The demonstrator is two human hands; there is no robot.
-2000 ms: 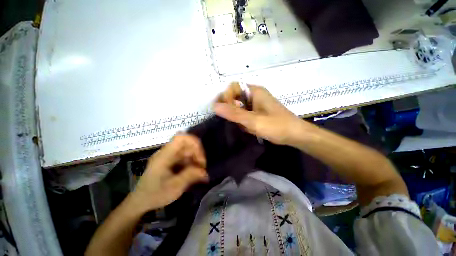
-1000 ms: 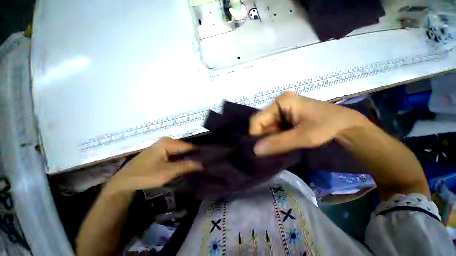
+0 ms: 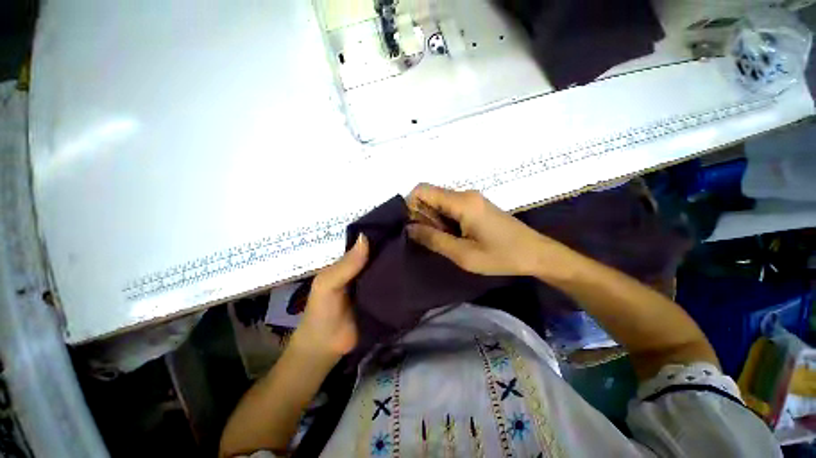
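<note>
A small dark plum-brown cloth piece (image 3: pixel 398 282) is held at the table's front edge, over the lap. My left hand (image 3: pixel 335 300) grips its left side, with the thumb on top near a folded corner. My right hand (image 3: pixel 470 233) pinches its upper edge; something slim shows between the fingers, partly hidden, and I cannot tell what it is. The lower part of the cloth hangs against the white embroidered top.
The white table (image 3: pixel 188 134) has a printed ruler along its front edge. The presser foot and needle area (image 3: pixel 391 36) is at the top. Dark cloth pieces (image 3: pixel 595 40) lie right of it. A clear plastic bag (image 3: pixel 760 58) is far right. More dark cloth (image 3: pixel 617 241) hangs below the table.
The cloth was blurred and spread between both hands; now it is steadier, with a folded corner upright. My right hand has moved left, and my left hand now grips the cloth's left side.
</note>
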